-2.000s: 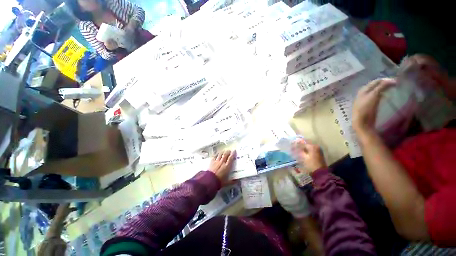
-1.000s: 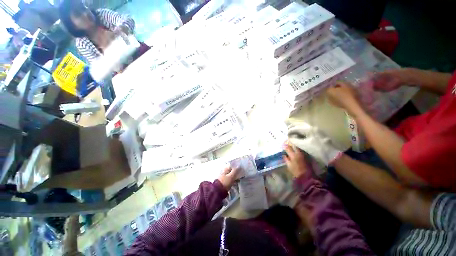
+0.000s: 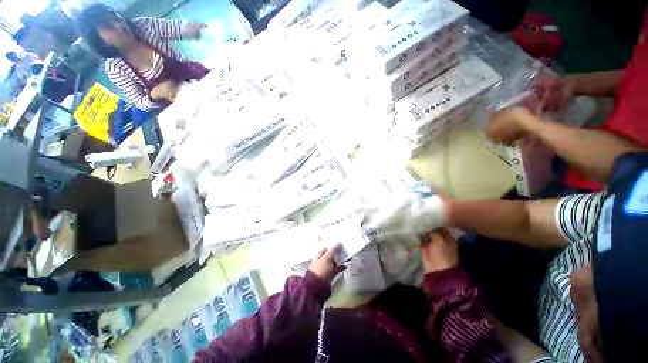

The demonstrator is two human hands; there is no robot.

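Note:
My left hand (image 3: 327,262) pinches the lower edge of a white printed retail carton (image 3: 344,236) in front of me. My right hand (image 3: 439,252) is bare and partly hidden behind a neighbour's white-gloved hand (image 3: 408,215), which reaches in from the right over the work spot. What my right hand holds cannot be told. A pale instruction leaflet (image 3: 364,271) lies just below the carton, near my body. A large heap of white cartons (image 3: 277,156) lies beyond my hands, washed out by glare.
Blister trays (image 3: 213,312) stand in a row at lower left. An open brown shipping box (image 3: 135,220) and a grey metal frame (image 3: 92,301) are at left, a yellow bin (image 3: 97,110) beyond. Carton stacks (image 3: 426,57) rise at upper right. Other workers are at right and upper left.
The gloved hand has moved left across my work spot, covering the teal item seen before. The carton end is now in my left hand, where a small paper was. Far worker's arm has swung out.

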